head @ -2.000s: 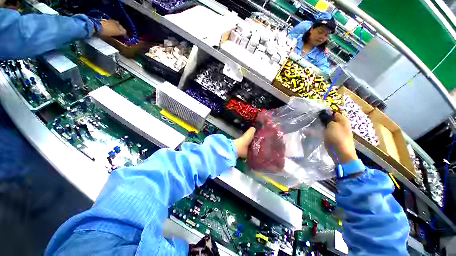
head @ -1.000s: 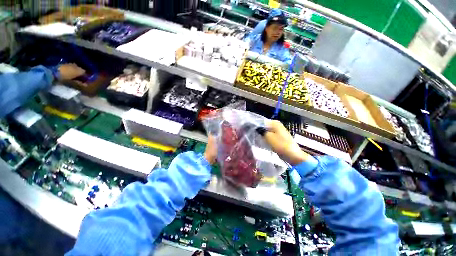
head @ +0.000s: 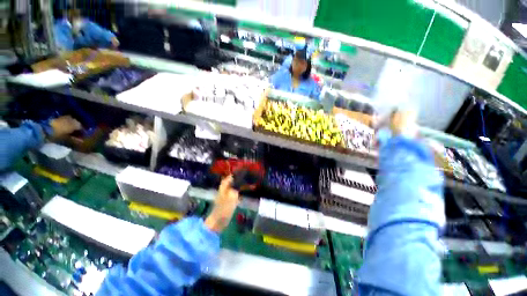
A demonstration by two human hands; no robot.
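My left hand (head: 224, 203) reaches to the bin of red components (head: 222, 167) on the lower shelf. Its dark-covered fingertips lie over the red heap, with thumb and fingers apart, and I see nothing held in them. My right hand (head: 403, 122) is raised at the right, above the upper shelf, and is blurred. It grips a pale, see-through blurred shape that looks like the plastic bag (head: 399, 87). No dark red contents show in it.
Circuit boards with a long heatsink (head: 268, 274) and finned heatsinks (head: 289, 219) lie below. The upper shelf holds yellow-and-black components (head: 297, 122) and white block components (head: 225, 92). Another worker's hand (head: 65, 126) is in a left bin. A person (head: 297, 75) is behind the shelves.
The bag has left my left hand and gone up and right with my right hand; its dark red contents no longer show. My left hand is now at the red bin. The view has shifted.
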